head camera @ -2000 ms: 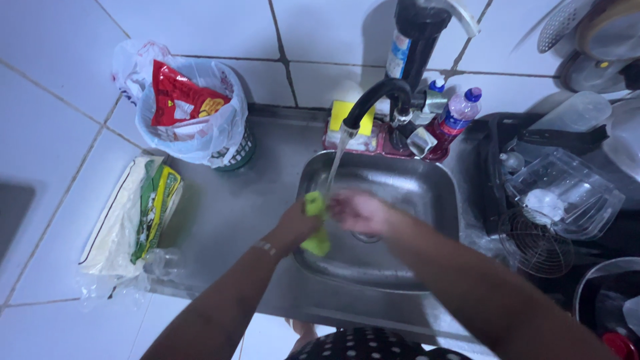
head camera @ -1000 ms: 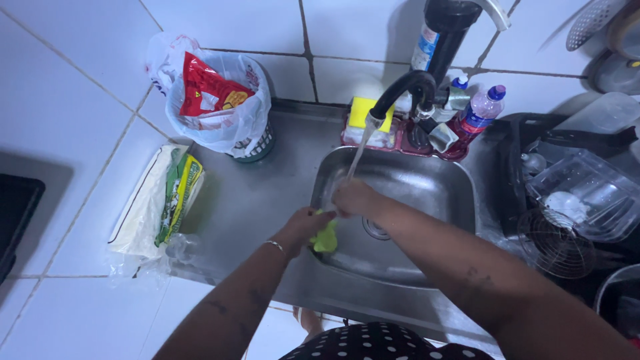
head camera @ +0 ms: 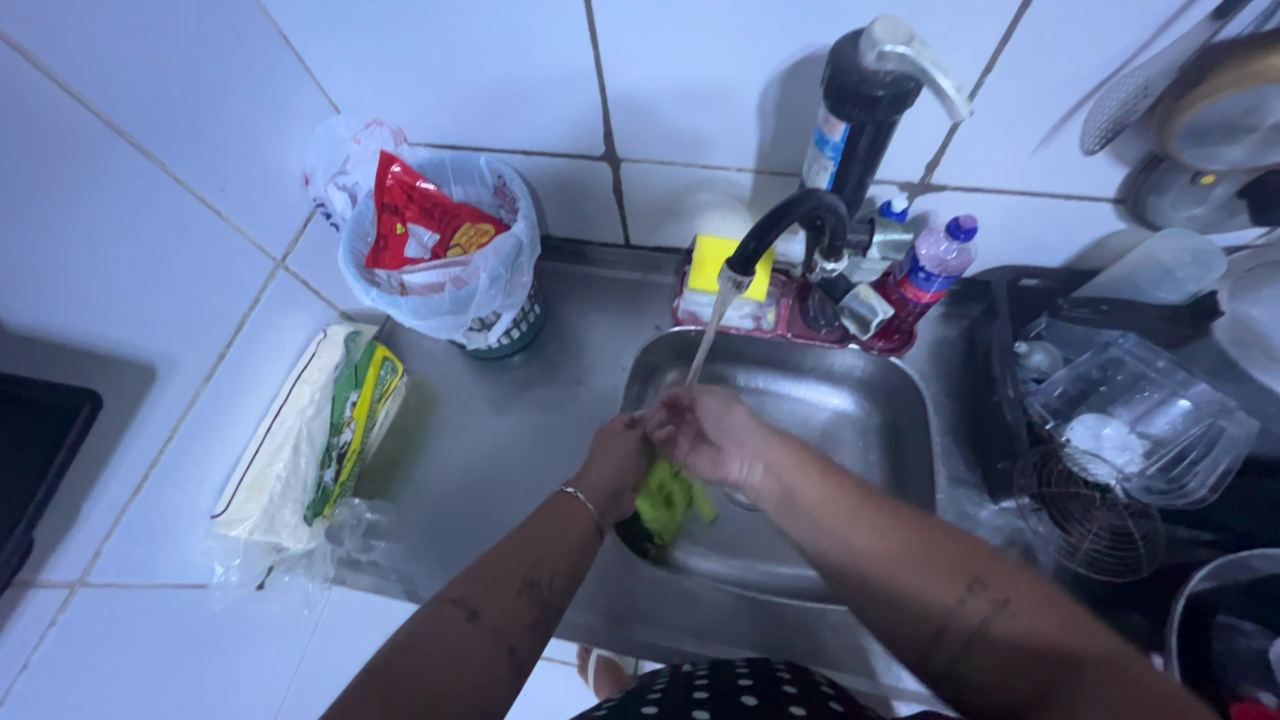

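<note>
Water runs from the black curved faucet (head camera: 790,225) onto my hands over the left part of the stainless steel sink basin (head camera: 850,400). My left hand (head camera: 615,462), with a thin bracelet at the wrist, grips a bright green cloth-like item (head camera: 672,500) that hangs down into the basin. My right hand (head camera: 705,430) is bent under the stream and touches the left one; its fingertips partly overlap the left fingers, and whether they hold part of the green item is unclear.
Behind the basin, a red caddy (head camera: 745,315) holds a yellow sponge (head camera: 722,265) beside a detergent bottle (head camera: 930,265). A lined bin (head camera: 500,290) and a plastic package (head camera: 290,440) stand left. Right is a black dish rack (head camera: 1000,400) with clear containers (head camera: 1140,420).
The green item, held upright between my hands two seconds ago, now hangs below them. My hands, apart two seconds ago, are together under the water.
</note>
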